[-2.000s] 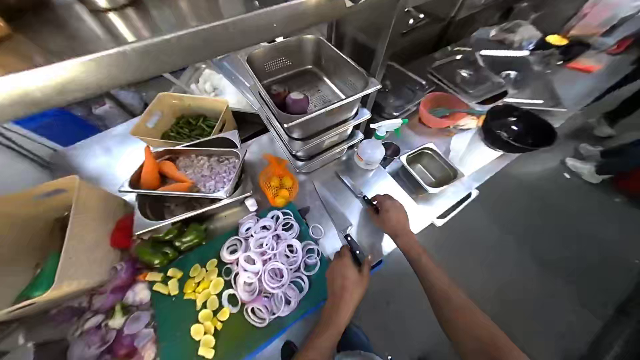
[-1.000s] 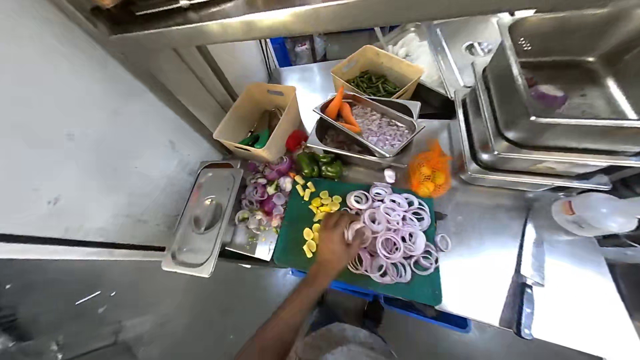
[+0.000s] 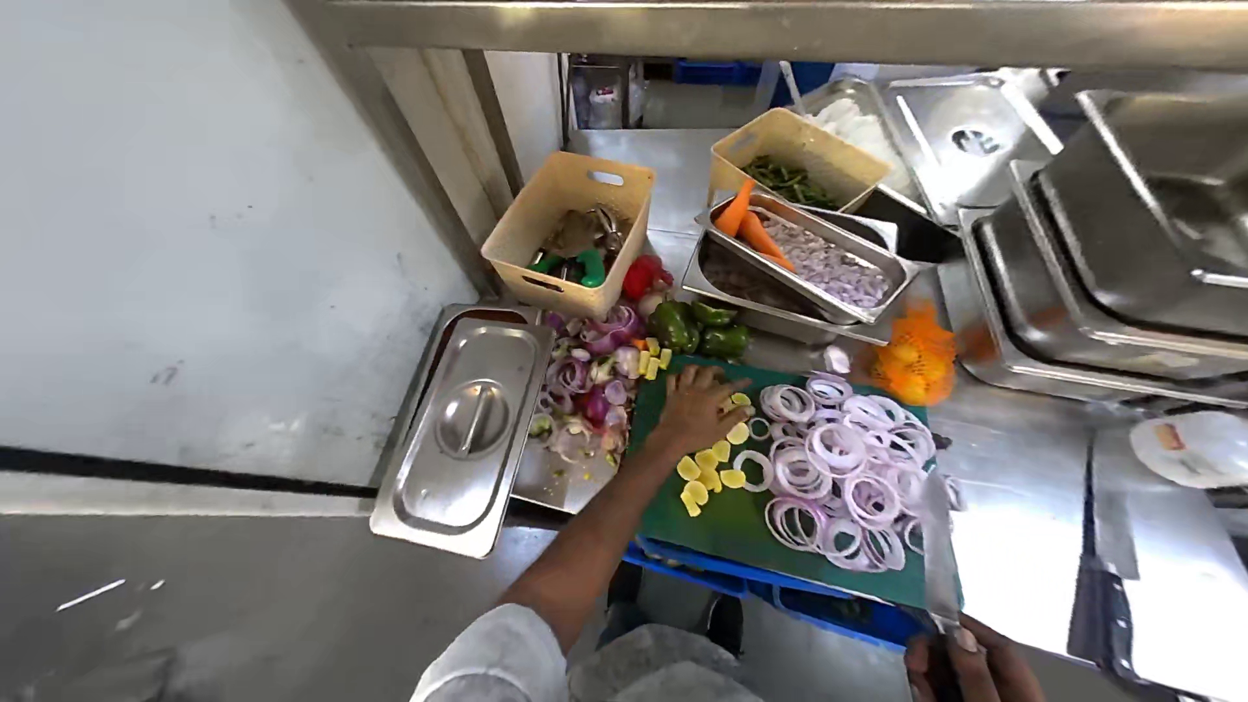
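Note:
My left hand [image 3: 700,405] lies over the yellow lemon pieces [image 3: 710,473] on the green cutting board [image 3: 673,531], fingers spread; whether it grips a piece is hidden. At the lower right my right hand [image 3: 970,663] holds a kitchen knife [image 3: 939,546] by its dark handle, blade pointing away over the board's right edge. Sliced purple onion rings [image 3: 838,468] are heaped on the board's right half. A second knife [image 3: 1111,575] rests on the steel counter farther right. Onion scraps [image 3: 590,390] and green bell peppers [image 3: 697,330] lie beyond the board's left side.
A lidded steel pan [image 3: 473,429] stands at the left, beside the wall. Behind are a beige basket of utensils [image 3: 575,234], a pan of chopped onion and carrots [image 3: 829,253] and a basket of green chillies [image 3: 799,161]. An orange net bag [image 3: 914,356] and stacked steel pans [image 3: 1121,244] are right.
My left hand has moved from the onion rings to the lemon pieces. A knife is now in my right hand, which was out of view one second ago.

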